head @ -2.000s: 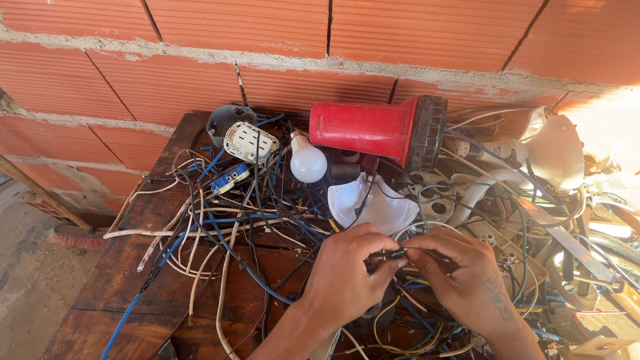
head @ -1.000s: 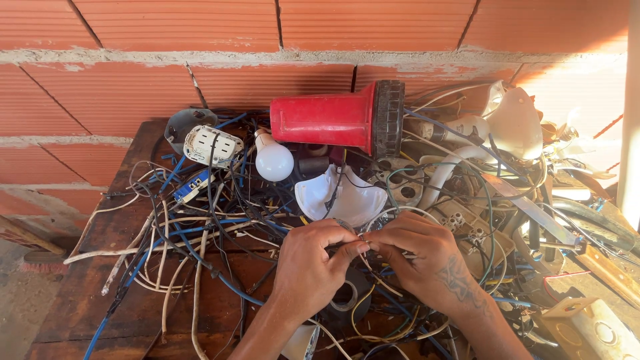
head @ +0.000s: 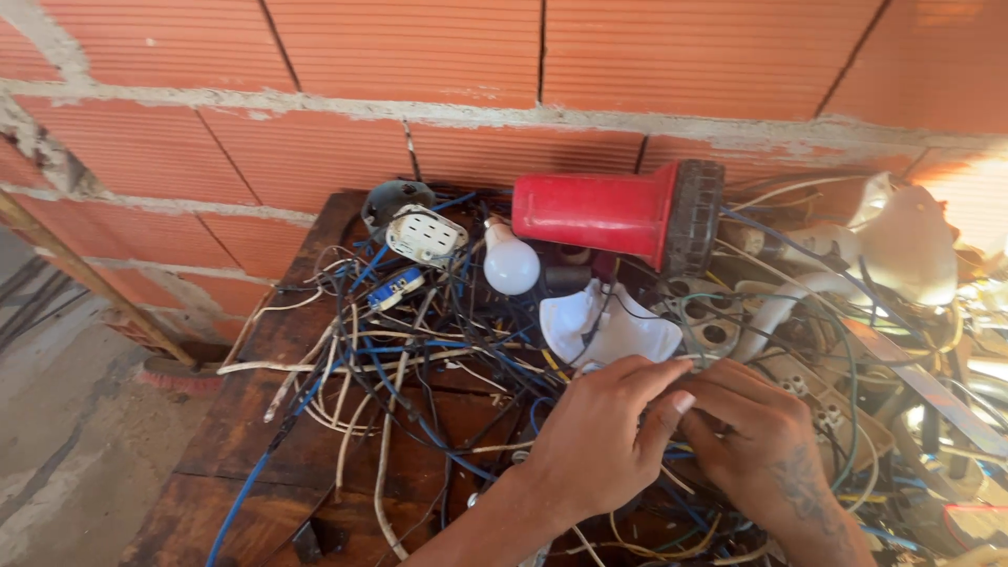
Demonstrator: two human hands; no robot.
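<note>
My left hand (head: pixel 602 433) and my right hand (head: pixel 748 433) meet at the lower centre, fingertips close together. A thin pale wire (head: pixel 697 357) shows at the fingertips; the fingers hide most of what they pinch, so I cannot tell what each one holds. Just beyond them lies a broken white plastic shell (head: pixel 610 323). Behind that are a white light bulb (head: pixel 511 264) and a red flashlight (head: pixel 594 213) with a black ribbed rim, lying on its side. Tangled blue, black and white wires (head: pixel 394 354) spread to the left of my hands.
A wooden table (head: pixel 213 472) stands against a hollow-brick wall (head: pixel 472 55). It bears a white socket part (head: pixel 428 235), a blue-and-white electrical part (head: pixel 396 288), beige socket plates (head: pixel 835 402) and a metal strip (head: pixel 929 386). A broom (head: pixel 181 370) stands on the floor at left.
Two seconds ago a small dark piece showed between my fingers; it is not visible now. My hands stay close together.
</note>
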